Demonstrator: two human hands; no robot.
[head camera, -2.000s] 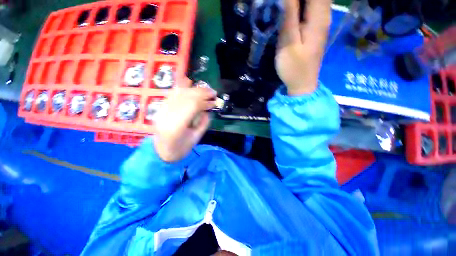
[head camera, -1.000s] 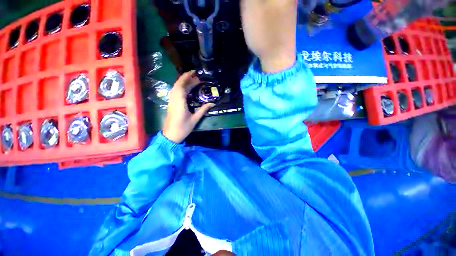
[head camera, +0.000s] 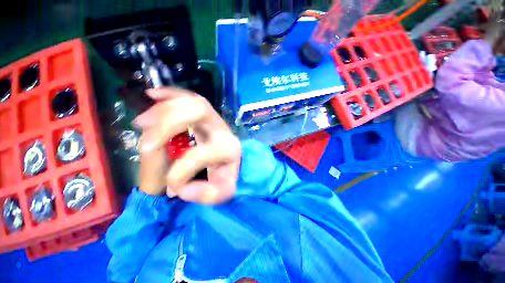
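Note:
The black test fixture (head camera: 180, 33) stands on the green bench with its silver toggle clamp (head camera: 152, 63). The red clamp handle (head camera: 180, 145) shows between the fingers of my right hand (head camera: 207, 152), which is curled around it and blurred. My left hand (head camera: 150, 166) is close behind and left of it, largely covered, so its fingers cannot be told apart. The hands hide the fixture's front and any watch case there. The orange-red parts tray (head camera: 99, 160) at the left holds black and silvery discs in some pockets.
The blue air leak tester (head camera: 277, 66) stands right of the fixture. A second red tray (head camera: 382, 55) with discs lies beyond it. Crumpled clear film (head camera: 128, 138) lies between left tray and hands. A person's pink sleeve (head camera: 470, 72) is at the far right.
The view has swung to the right. My right hand has come down in front of the fixture with the red handle. The watch case seen by my left hand is now hidden.

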